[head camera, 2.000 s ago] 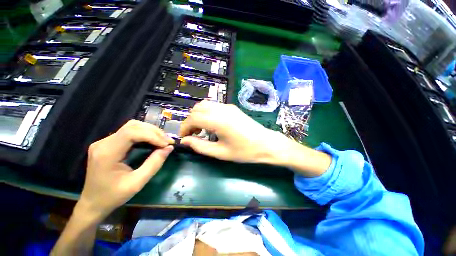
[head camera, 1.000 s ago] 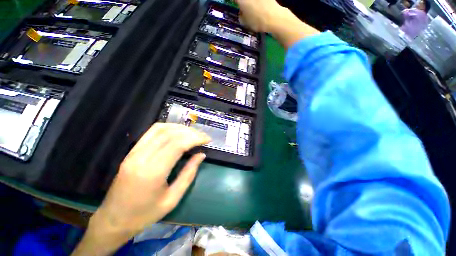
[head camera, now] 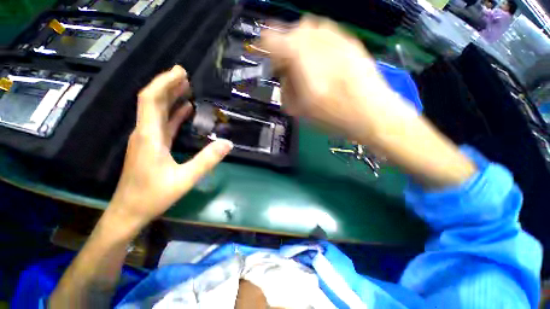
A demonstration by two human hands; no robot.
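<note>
A black foam tray lies in front of me with open phone housings in its pockets. My left hand is open at the tray's near left corner, thumb and fingers apart around the left end of the nearest phone housing, which shows a small orange tab. My right hand is blurred above the tray's right side and covers part of the housings behind. Its fingertips point left near another housing; whether they hold anything cannot be told.
A second foam tray with housings is at left. Copper-silver strips lie on the green bench right of the tray. A blue bin is partly hidden behind my right hand. Black trays stand far right. A person in purple is far back.
My right hand has come back from the tray's far end, nearer to me. My left hand has moved left and spread open. The view has shifted; the strips and blue bin show again.
</note>
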